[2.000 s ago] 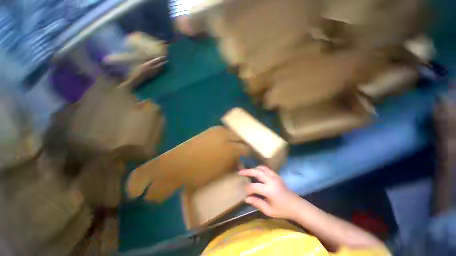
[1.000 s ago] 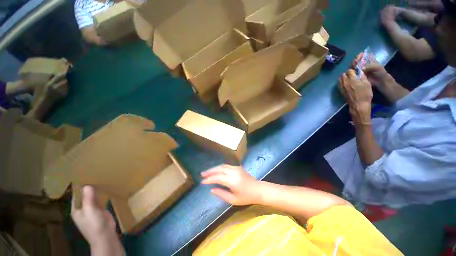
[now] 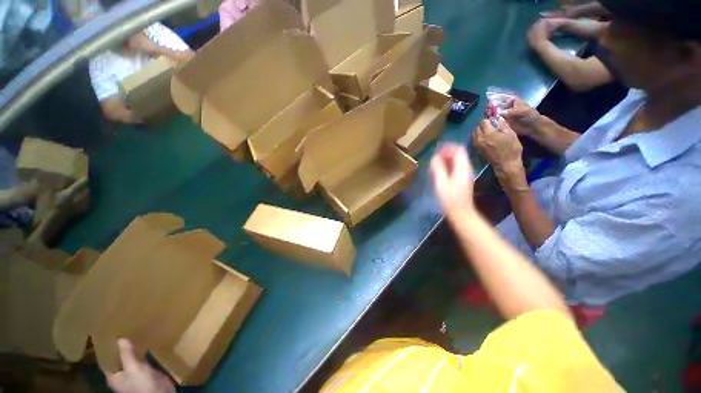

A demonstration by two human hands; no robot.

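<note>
An open mailer box [image 3: 206,327] lies on the green table at the lower left, its lid standing up. My left hand [image 3: 137,374] is at its near left corner, thumb over the edge of the lid, partly cut off by the bottom edge of the picture. My right hand [image 3: 452,175] is raised over the table edge, beside another open mailer box [image 3: 372,188]; it is blurred and I see nothing in it. A closed box [image 3: 300,236] lies on the table between the two open boxes.
Several waiting boxes [image 3: 288,134] with lids up stand beyond. A small black tray [image 3: 461,104] is beside them. Stacked boxes [image 3: 31,307] stand at the far left. A person in a light blue shirt [image 3: 615,222] sits at the right, holding a small packet. Other people's hands hold boxes opposite.
My right hand has moved from beside the closed box to the far right, near the waiting boxes. My left hand and its box sit lower in the picture; the view has shifted.
</note>
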